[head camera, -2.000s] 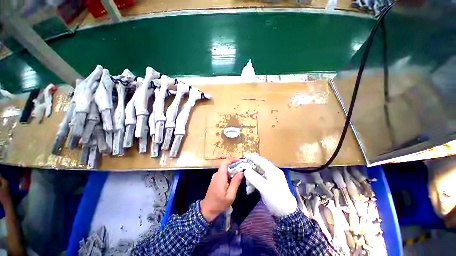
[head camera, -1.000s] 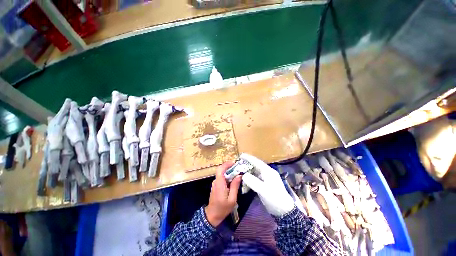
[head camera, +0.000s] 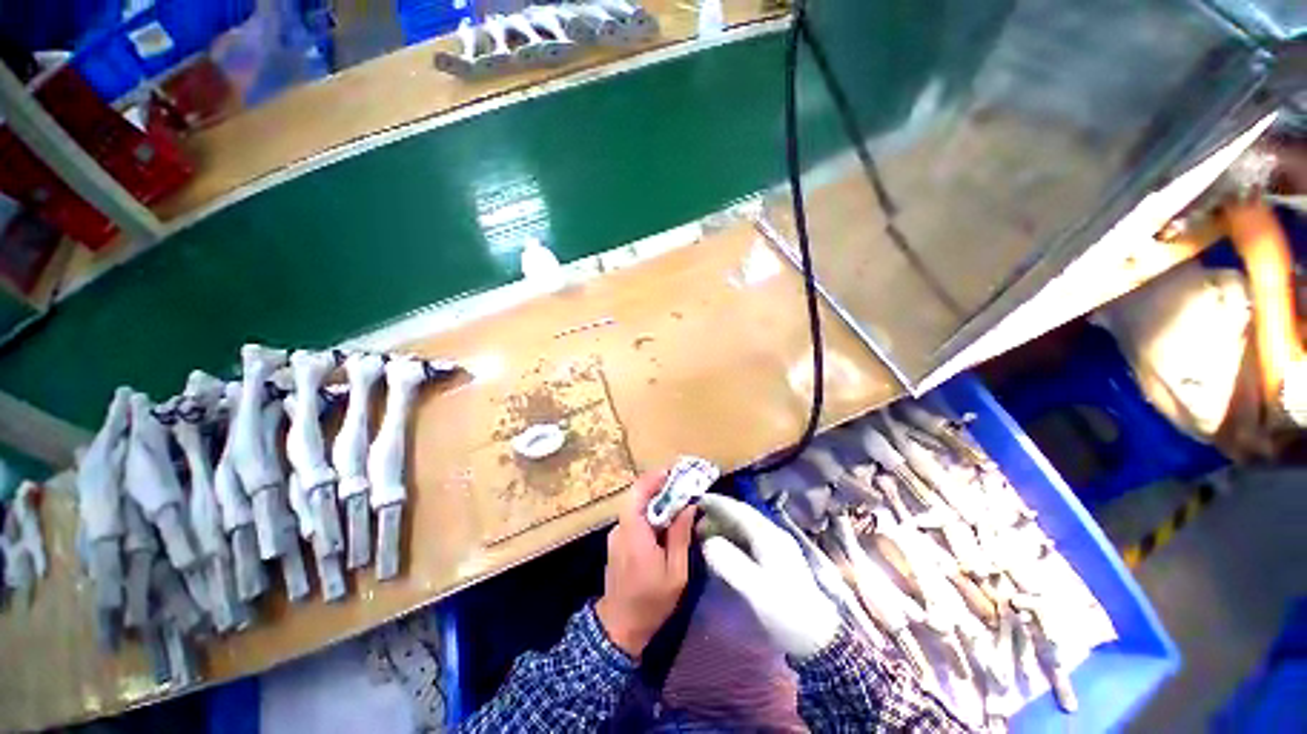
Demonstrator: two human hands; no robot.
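My bare left hand holds a handle piece by its head, near the bench's front edge. The head's open side faces up and shows dark and shiny detail. My right hand, in a white knit glove, is just right of the head with its fingers bent; whether its fingertips hold anything is hidden. The brown work pad lies behind my hands, with dark spots and a white oval ring on it. Several grey-white handle pieces lie fanned and overlapping on the bench at the left.
A blue crate of long pale handles is at the right, below the bench. Another crate is partly visible at lower left. A black cable hangs beside the metal box. A small white bottle stands by the green conveyor belt.
The view has turned and shifted right. My gloved right hand has drawn back a little from the handle head, which my left hand now holds tilted more upright, its open side showing.
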